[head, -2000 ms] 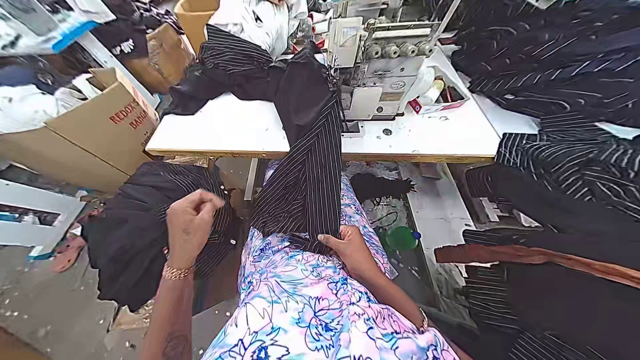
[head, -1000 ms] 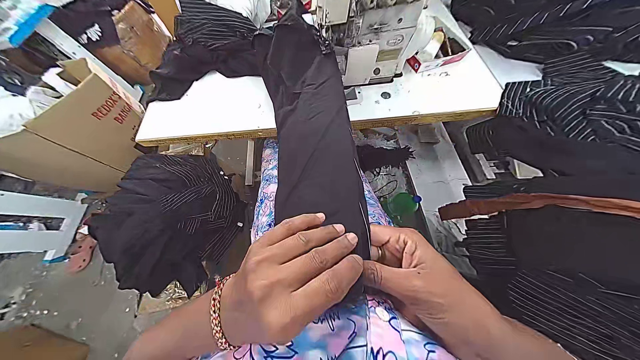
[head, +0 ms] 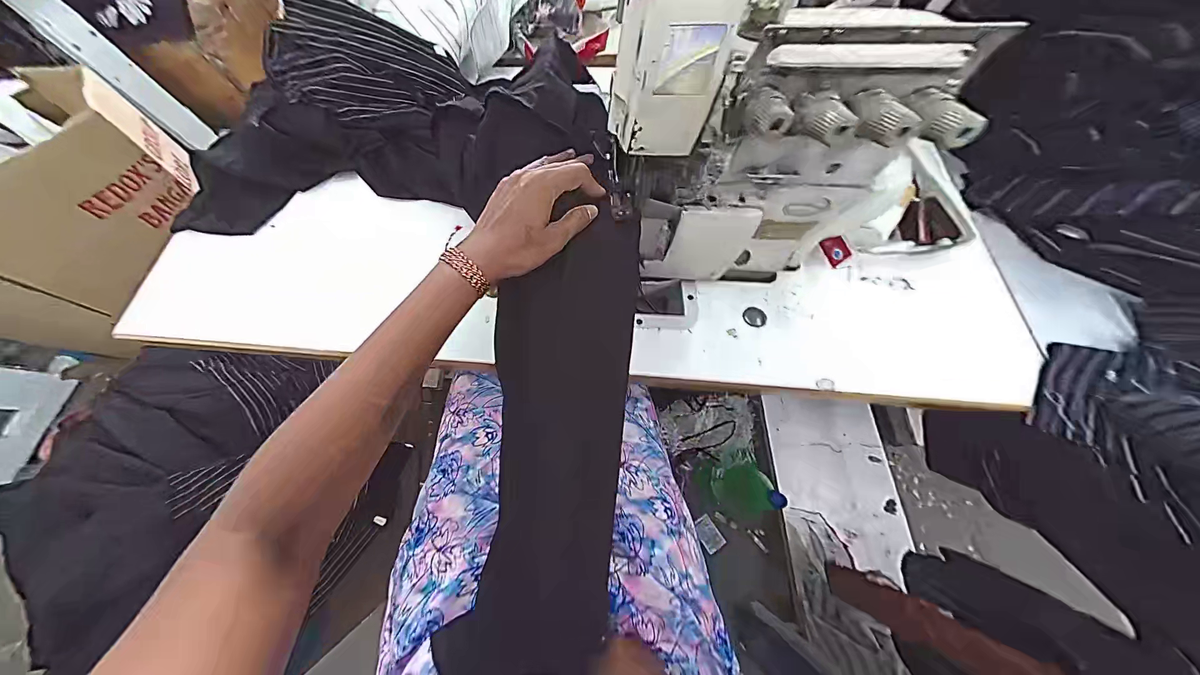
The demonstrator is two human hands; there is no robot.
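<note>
A long strip of black fabric (head: 567,394) runs from the sewing machine (head: 703,141), over the table's front edge and down across my lap. My left hand (head: 539,220) lies on the cloth just left of the presser foot (head: 619,202), its fingers spread and bent. Only a blurred bit of my right hand (head: 630,656) shows at the bottom edge, by the lower end of the fabric; its fingers and any hold are hidden. Black pinstriped cloth (head: 366,66) is bunched on the table behind and left of my left hand.
The white table (head: 281,281) has a front edge over my lap. A cardboard box (head: 84,206) stands at the left, above a dark garment heap (head: 122,487). More striped dark cloth (head: 1106,122) is piled at the right. A green bottle (head: 745,489) lies below the table.
My left hand has moved from the cloth on my lap forward to the machine. My right hand has dropped to the bottom edge of view. The view has shifted closer to the table.
</note>
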